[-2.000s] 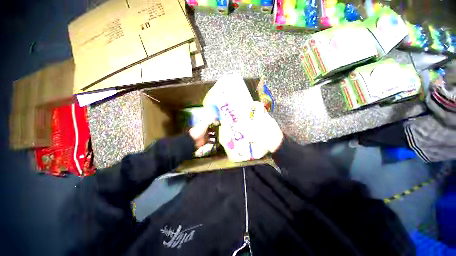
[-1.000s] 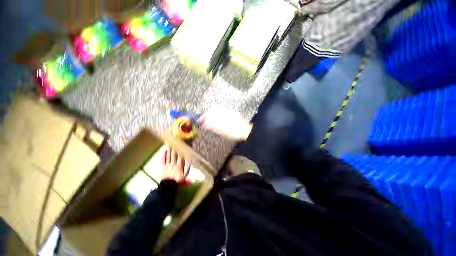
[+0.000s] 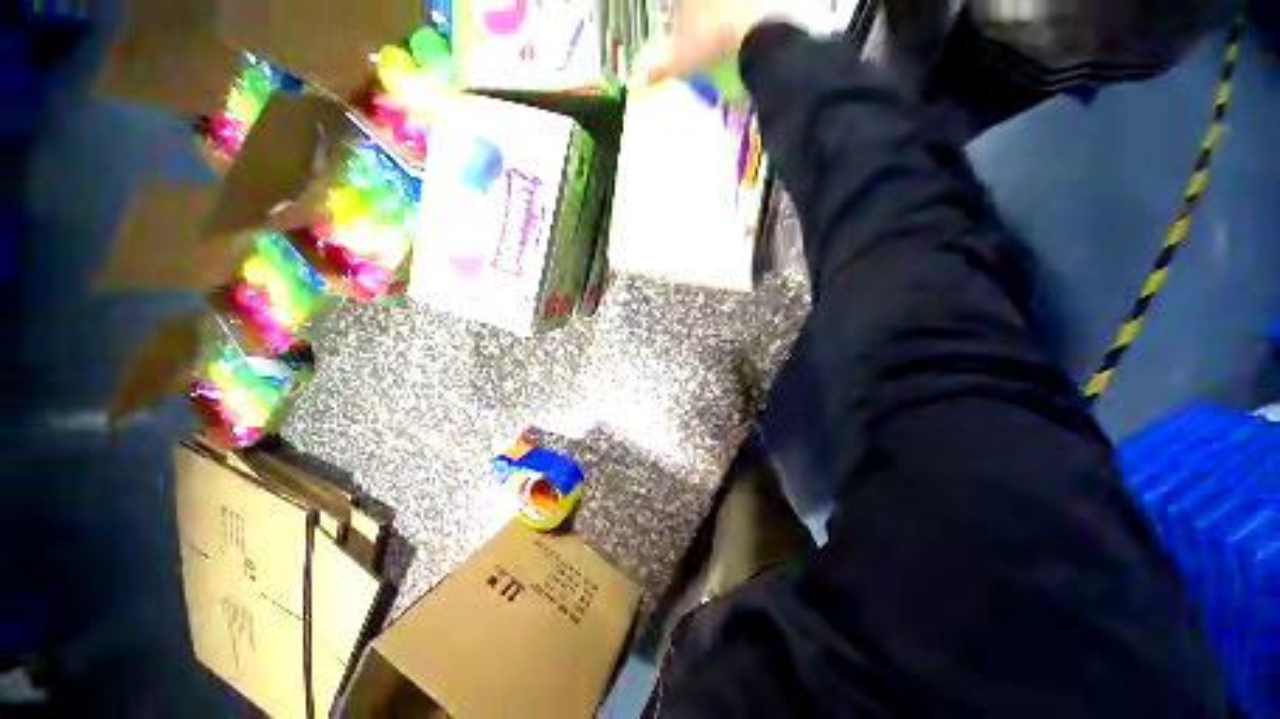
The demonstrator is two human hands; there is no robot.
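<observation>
My right arm stretches up to the far end of the bench. My right hand (image 3: pixel 691 42) is blurred and partly cut off by the top edge. It is at the white and green product boxes (image 3: pixel 681 183), and its grip is unclear. Another stack of product boxes (image 3: pixel 484 211) stands to the left. The brown shipping carton (image 3: pixel 520 618) is at the bottom with a printed flap showing; its inside is mostly hidden. The blue tape dispenser (image 3: pixel 541 485) with its yellow-orange roll lies just beyond the carton. My left hand is out of view.
Open display boxes with rainbow-coloured contents (image 3: pixel 365 218) line the left side of the speckled bench (image 3: pixel 421 379). Flat carton blanks (image 3: pixel 253 576) lie at lower left. Blue ribbed stacks (image 3: pixel 1214 520) and yellow-black floor tape (image 3: pixel 1172 239) are on the right. A person's dark clothing shows at top right.
The view has turned and shifted towards the product stacks. My right hand has moved from near the tape dispenser to the far boxes. My left hand, earlier in the carton, has left the view.
</observation>
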